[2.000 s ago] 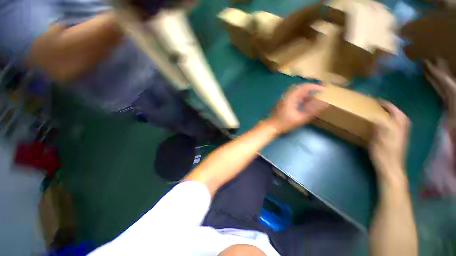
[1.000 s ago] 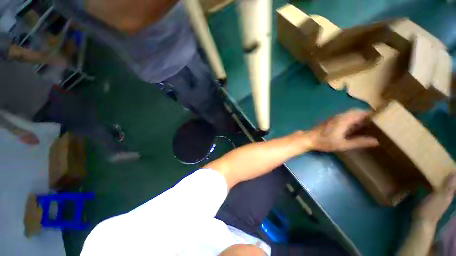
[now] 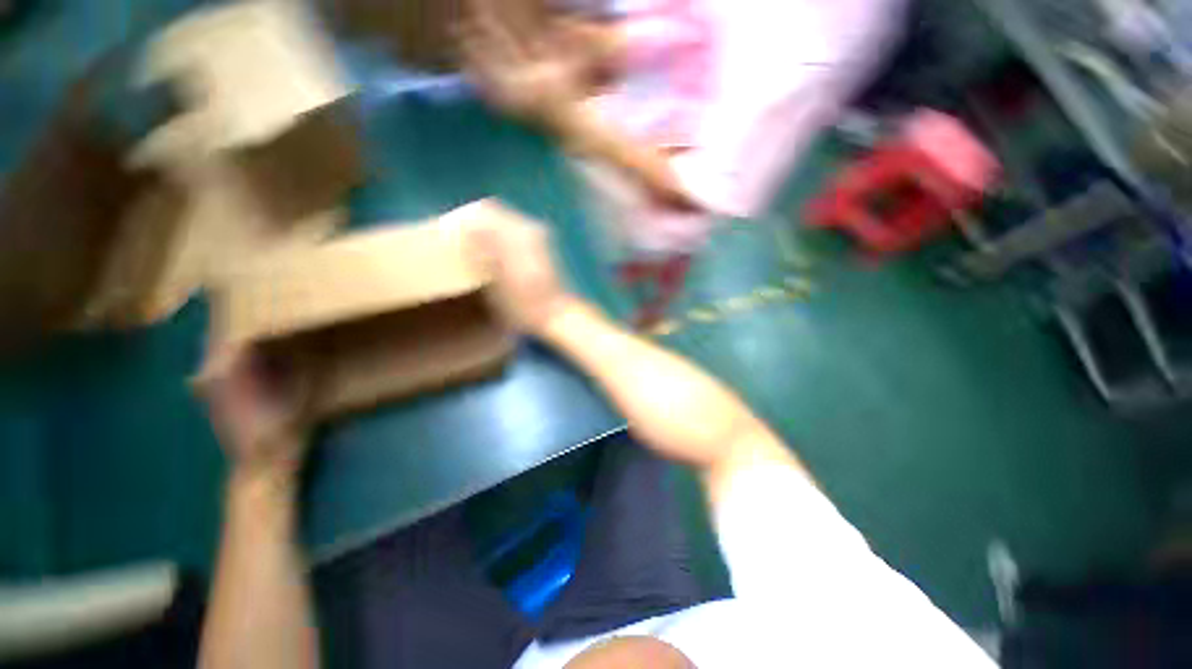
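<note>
A small brown carton (image 3: 379,294) is between my hands over the green table, its lid raised and its darker inside showing toward me. My left hand (image 3: 262,399) is at the carton's left end, blurred, with its fingers partly at the opening. My right hand (image 3: 520,261) grips the carton's right end near the lid's upper corner. Both hands are bare. The blur hides the exact finger positions and the flaps.
A pile of part-folded boxes (image 3: 248,170) lies beyond the carton at the left. The table edge (image 3: 458,494) runs in front of me. A person in pink (image 3: 771,92) is across the table. A red stool (image 3: 909,183) and metal racks stand at the right. A cream pole (image 3: 92,614) is at lower left.
The view has swung to the right. The carton, pile and pole now show further left. My right hand, at the frame's edge before, now shows fully at the carton's right end.
</note>
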